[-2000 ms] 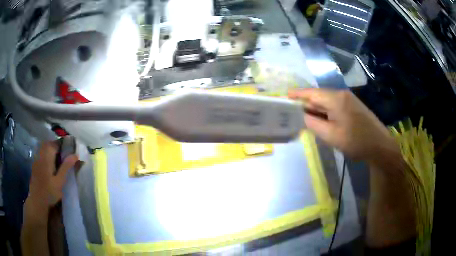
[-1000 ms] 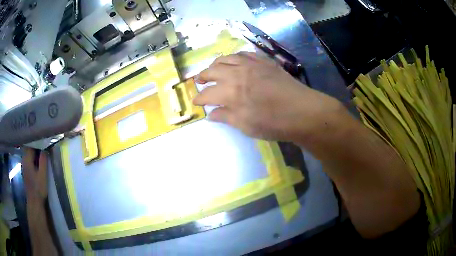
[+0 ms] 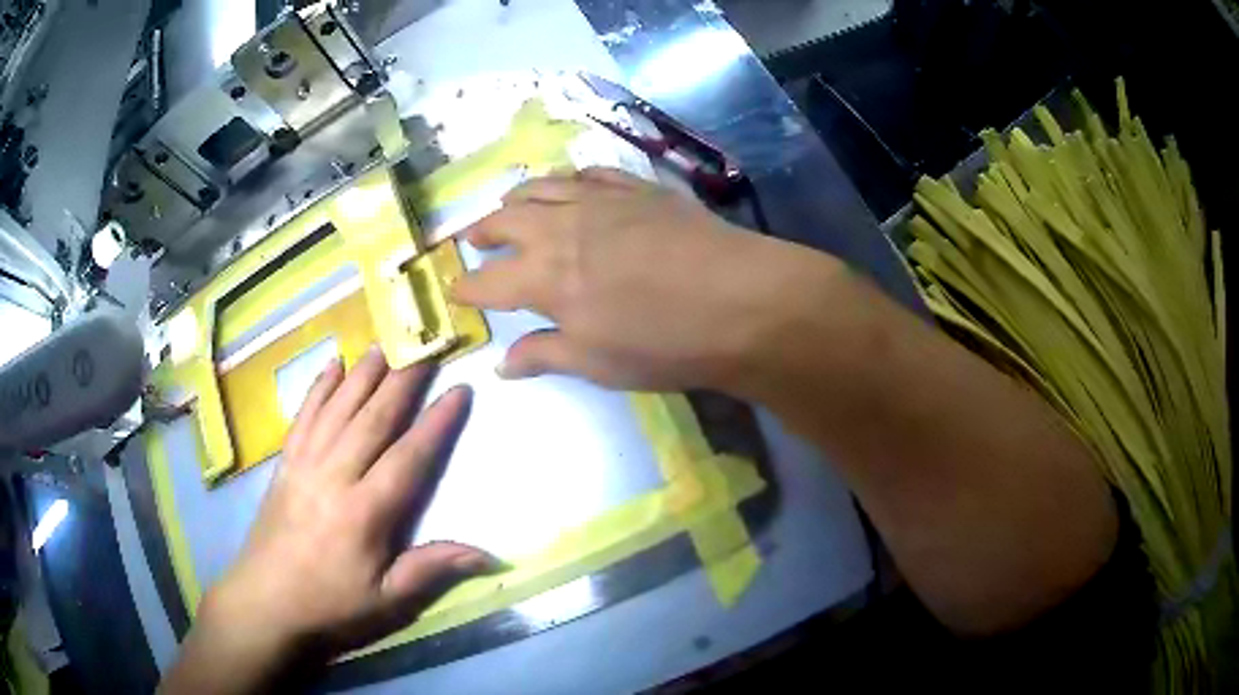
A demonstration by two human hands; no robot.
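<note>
The yellow jig [image 3: 252, 407] lies on the pale feed plate sheet [image 3: 544, 441], beside the machine's metal clamp blocks. A small yellow tab [image 3: 415, 306] sits in a slot near the jig's right end. My left hand [image 3: 347, 496] lies palm down, fingers spread, with its fingertips on the jig's front edge and the sheet. My right hand [image 3: 605, 278] is at the jig's right end, fingertips at its edge beside the tab. Its fingers are partly bent and apart, and nothing shows held in it.
Thread snips with dark red handles [image 3: 666, 143] lie behind my right hand. A yellow strip bundle [image 3: 1073, 285] is at the right. The lamp head [image 3: 68, 380] is at the left edge. The clamp assembly [image 3: 224, 136] stands behind the jig. Masking tape [image 3: 571, 570] edges the sheet.
My left hand has moved from the plate's left side onto the jig's front edge. My right hand stays at the jig's right end. The view has turned, and the lamp no longer covers the jig.
</note>
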